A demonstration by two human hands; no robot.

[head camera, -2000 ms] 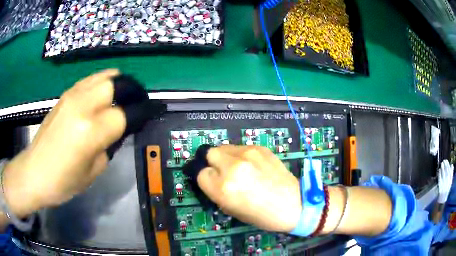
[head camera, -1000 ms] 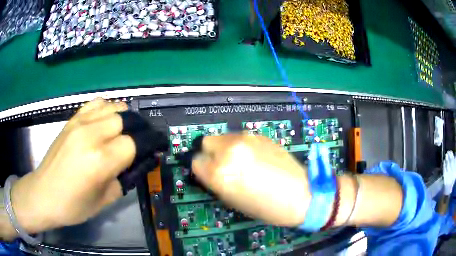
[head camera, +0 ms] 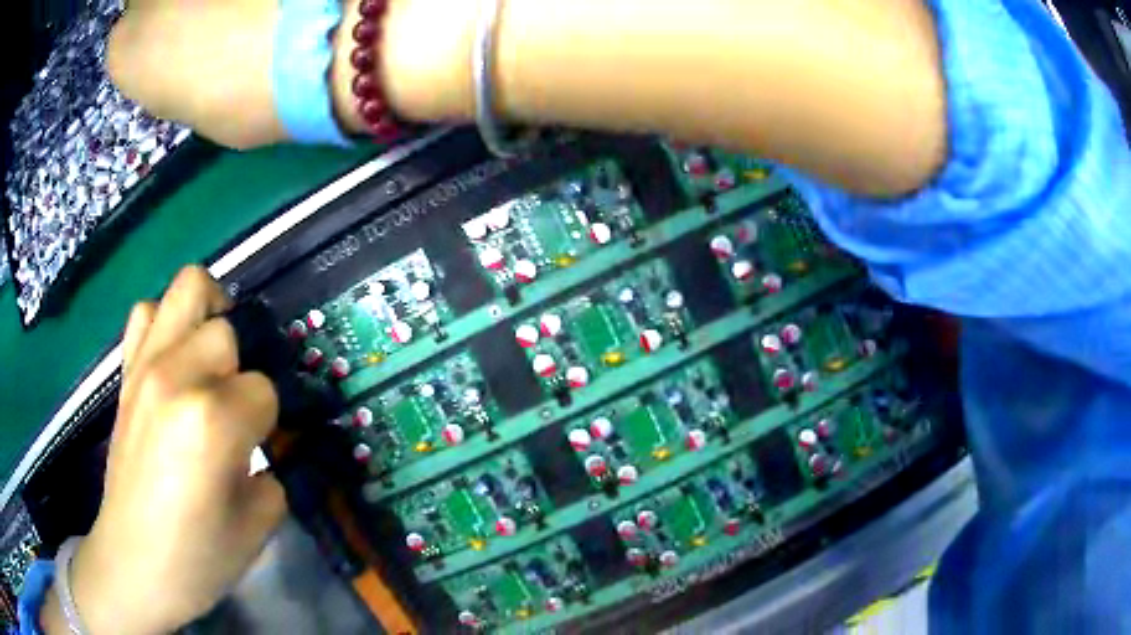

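A black pallet (head camera: 471,267) holds green circuit boards (head camera: 595,333) in rows, with small silver-white capacitors with red ends (head camera: 527,335) standing on them. My left hand (head camera: 186,434) is at the pallet's left edge, fingers curled, with black finger cots on the thumb and fingers; whether they hold anything is hidden. My right hand (head camera: 199,62) is at the top left beside the heap of loose capacitors (head camera: 87,149). Its fingers are cut off or hidden, so its grip cannot be told. A light blue wrist strap (head camera: 310,75) is on its wrist.
The green mat (head camera: 186,217) lies behind the pale line edge (head camera: 298,213). An orange-brown hold-down bar (head camera: 385,602) runs along the pallet's left side. My right forearm (head camera: 695,75) and blue sleeve cross above the pallet's upper right. Bare metal shows at the lower left and lower right.
The view has turned and shifted, so the pallet now lies slanted. My right hand has left the boards for the capacitor heap. My left hand stays by the pallet's left edge.
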